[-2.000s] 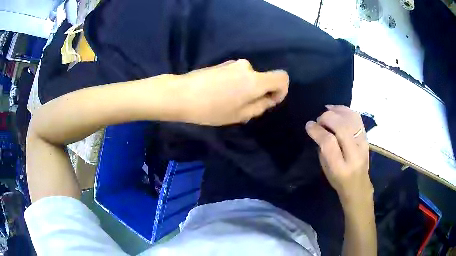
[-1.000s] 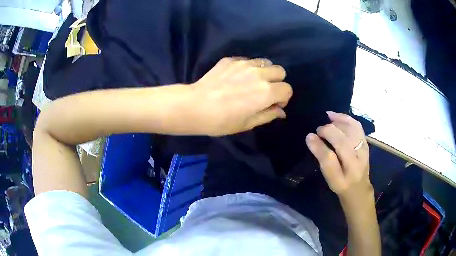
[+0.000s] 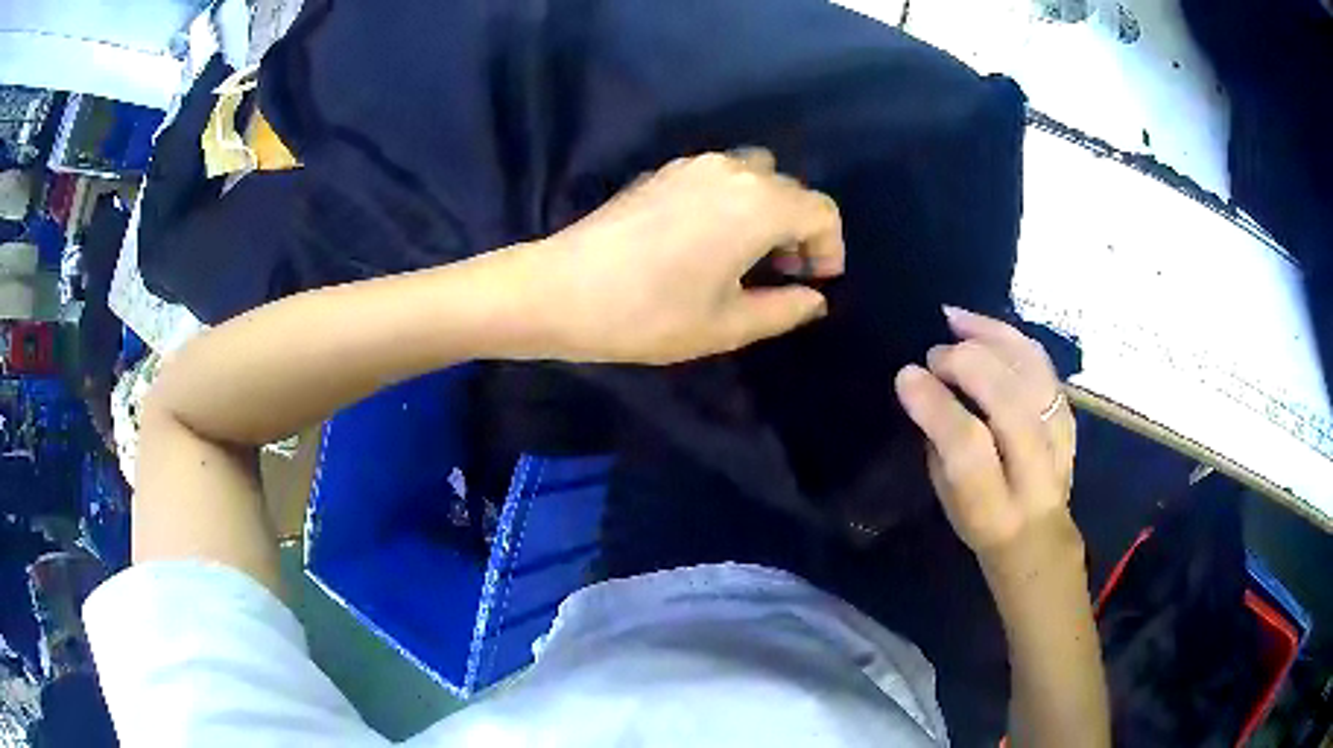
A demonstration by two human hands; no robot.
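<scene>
The dark garment body (image 3: 687, 88) covers the table edge and hangs down over my lap. My left hand (image 3: 702, 263) lies over its middle with curled fingers; thumb and index finger are near each other, and what is between them cannot be made out against the dark cloth. My right hand (image 3: 994, 424), with a ring, is at the garment's right part by the table edge, fingers bent; whether it pinches cloth or thread is not visible.
The white table (image 3: 1170, 278) with its wood-coloured edge is at right. A blue crate (image 3: 395, 541) is below left. Yellow tape scraps (image 3: 227, 139) lie at upper left. A red-edged container (image 3: 1269, 628) is below right, beside dark cloth.
My left hand's thumb and fingers have shifted slightly, with a wider gap showing between them than one second ago. My right hand stays nearly in place. The garment has barely moved.
</scene>
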